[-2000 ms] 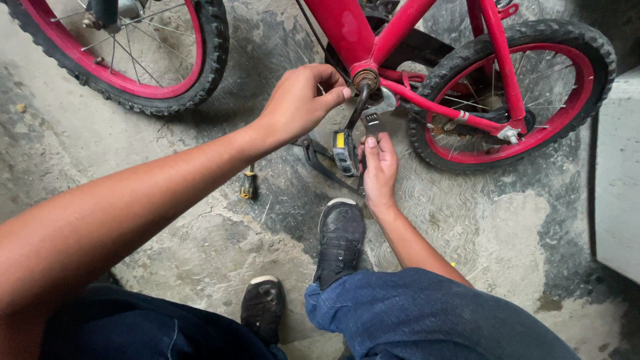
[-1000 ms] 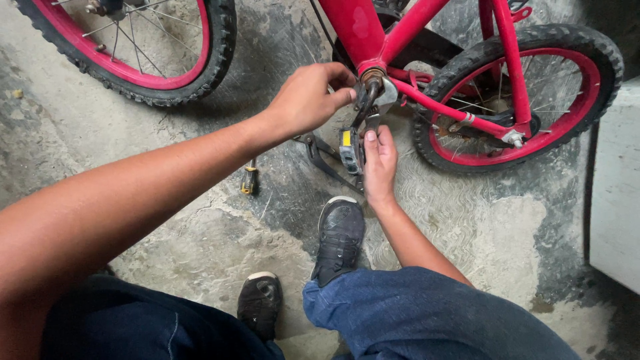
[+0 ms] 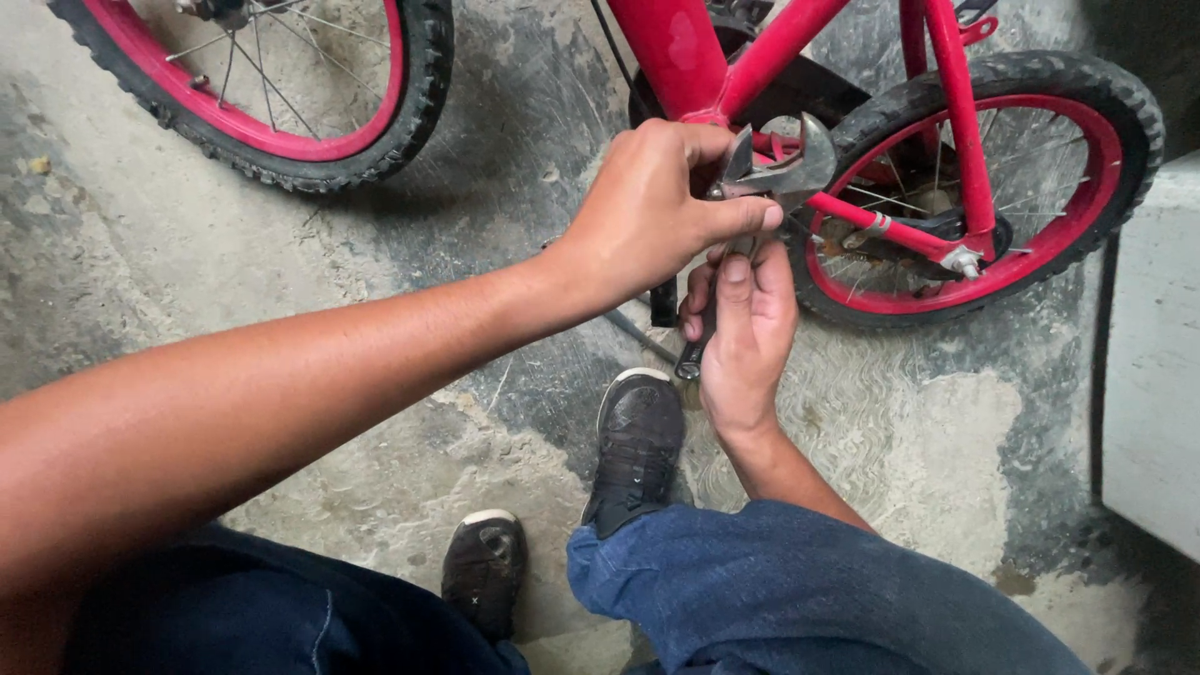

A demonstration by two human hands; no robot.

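Observation:
An adjustable wrench points its open jaws upward, in front of the red bicycle frame. My left hand grips it near the head, with the thumb and fingers at the jaw and adjusting part. Lower down, my right hand is closed around its dark handle. The bottom bracket area of the frame lies just behind my left hand and is largely hidden. Part of the dark crank or pedal shows below my left hand.
The front wheel is at the upper left, the rear wheel at the right. A pale grey block or panel stands at the right edge. My shoes are on the worn concrete floor below my hands.
The wrench was at the crank by the bottom bracket; now its head is up off it, nearer the camera. My left hand has moved from the crank onto the wrench head.

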